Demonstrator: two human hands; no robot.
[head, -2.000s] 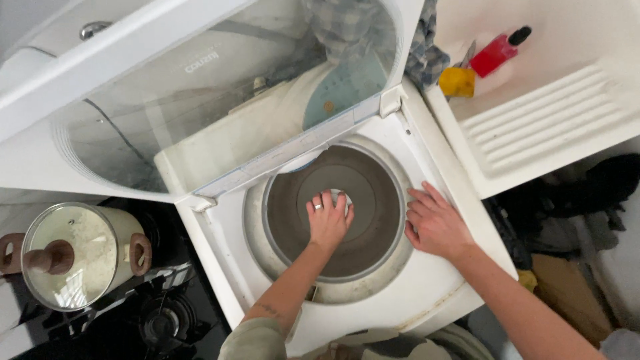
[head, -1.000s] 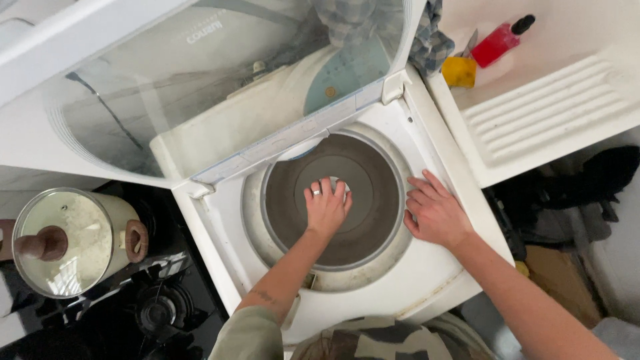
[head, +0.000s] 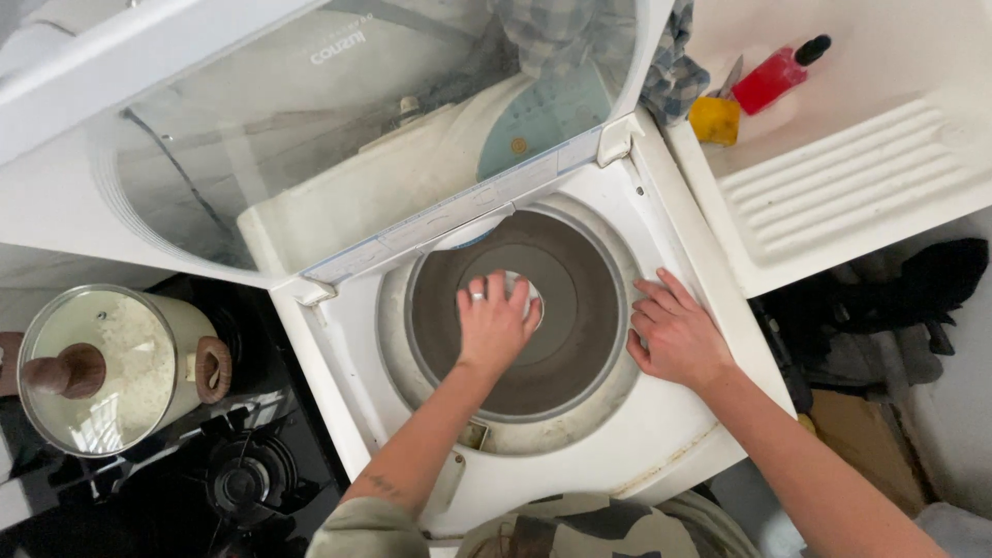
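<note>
A top-loading washing machine [head: 682, 442] stands before me with its see-through lid [head: 310, 132] raised. Over the round drum opening, my left hand [head: 496, 318] has its fingers curled over a round white part [head: 536, 310] at the centre; most of that part is hidden under the hand. A ring is on one finger. My right hand [head: 673, 329] lies with fingers spread on the white top, just right of the metal rim [head: 612, 387], holding nothing.
At the left, a lidded pot [head: 186, 325] with wooden handles stands on a black gas stove [head: 240, 480]. The sink [head: 821, 248] at the upper right holds a red bottle [head: 769, 80] and a yellow sponge [head: 714, 120]. Checked cloth [head: 673, 70] hangs beside it.
</note>
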